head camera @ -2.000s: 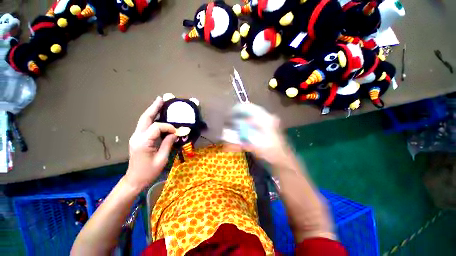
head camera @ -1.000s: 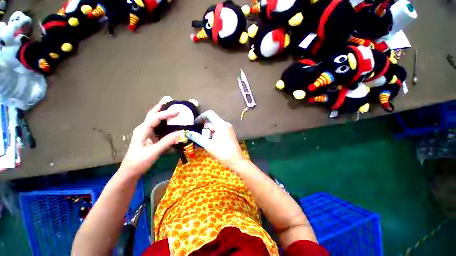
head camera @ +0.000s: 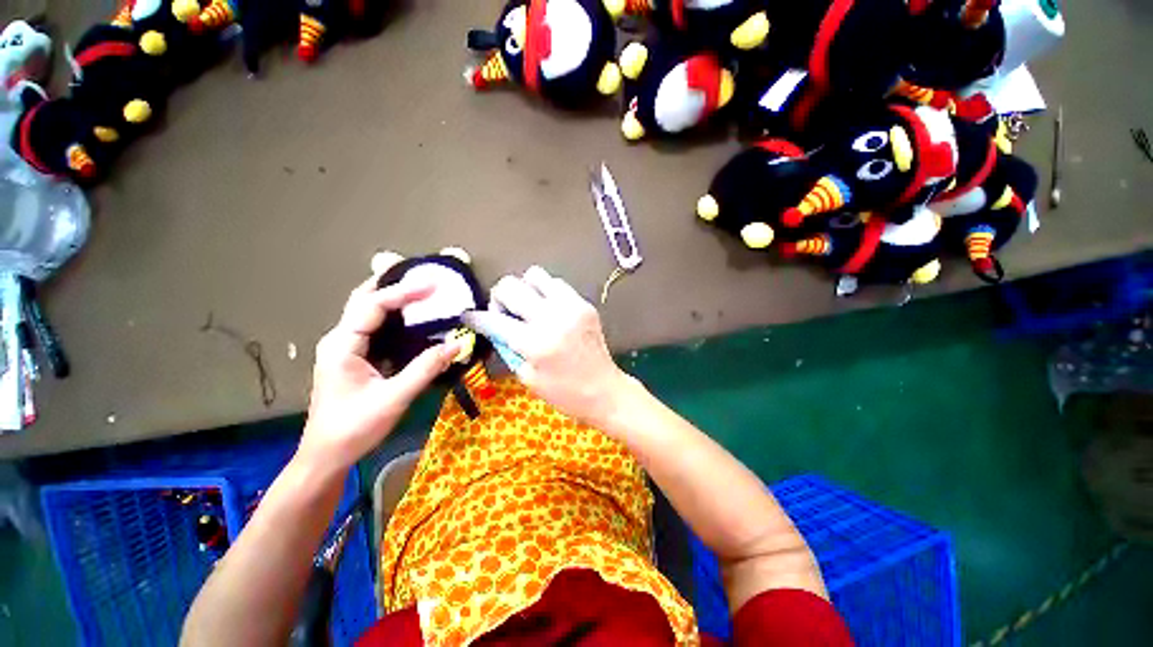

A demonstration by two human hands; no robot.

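Note:
A black plush penguin (head camera: 436, 293) with a white belly, pale feet and a striped cone hat lies belly up at the table's front edge, feet away from me. My left hand (head camera: 369, 367) grips its left side, with the thumb beside the yellow beak (head camera: 463, 344). My right hand (head camera: 553, 339) is at its right side, its fingertips pinched close to the beak, with a pale blue covering on a finger. No needle can be made out. Thread snips (head camera: 615, 217) lie on the table beyond my right hand.
Scarfed penguins (head camera: 872, 164) are piled at right, with a thread cone (head camera: 1030, 32) behind. More penguins (head camera: 108, 95) and a clear bottle (head camera: 41, 225) are at left. Blue crates (head camera: 835, 556) stand below the table edge.
My right hand has come from beside the snips to the penguin and now pinches near the beak. The snips, earlier by my blurred right hand, show uncovered. My left hand still holds the penguin.

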